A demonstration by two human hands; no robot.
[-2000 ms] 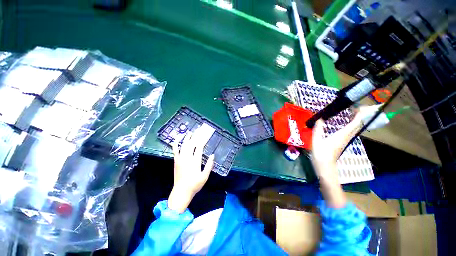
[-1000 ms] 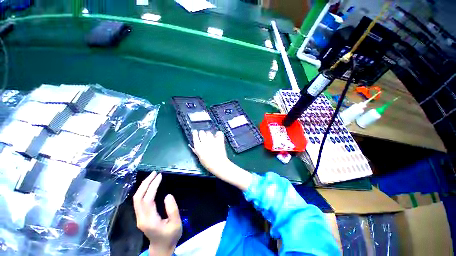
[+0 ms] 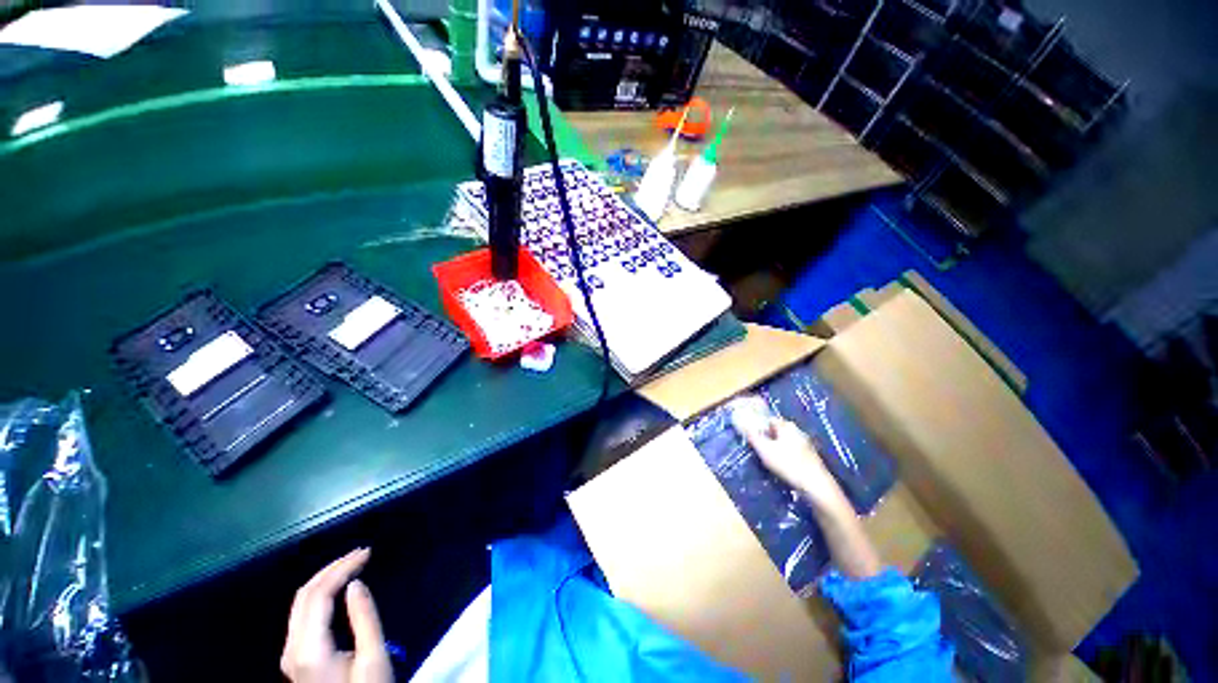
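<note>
My right hand [image 3: 791, 460] is inside the open brown carton [image 3: 982, 447], its fingers on the dark shells in clear plastic wrap [image 3: 855, 434]; whether it grips one is hidden. My left hand [image 3: 334, 624] is empty, fingers apart, in front of the bench's near edge. Two black plastic housing shells lie side by side on the green bench, ribbed side up: the left shell [image 3: 254, 407] and the right shell [image 3: 414, 360]. Each has a silver-white metal plate near its middle, the left plate [image 3: 210, 363] and the right plate [image 3: 363, 322].
A red tray [image 3: 554, 304] of small pale parts stands right of the shells, with a black electric screwdriver [image 3: 502, 187] hanging over it. Dotted pad sheets [image 3: 668, 314] lie beside it. Two glue bottles [image 3: 697, 180] stand on the wooden side table [image 3: 788, 140]. Clear plastic [image 3: 47, 520] is at the left edge.
The view has turned right towards the carton. My right hand has left the left shell and reached into the carton. My left hand stays off the bench, still empty.
</note>
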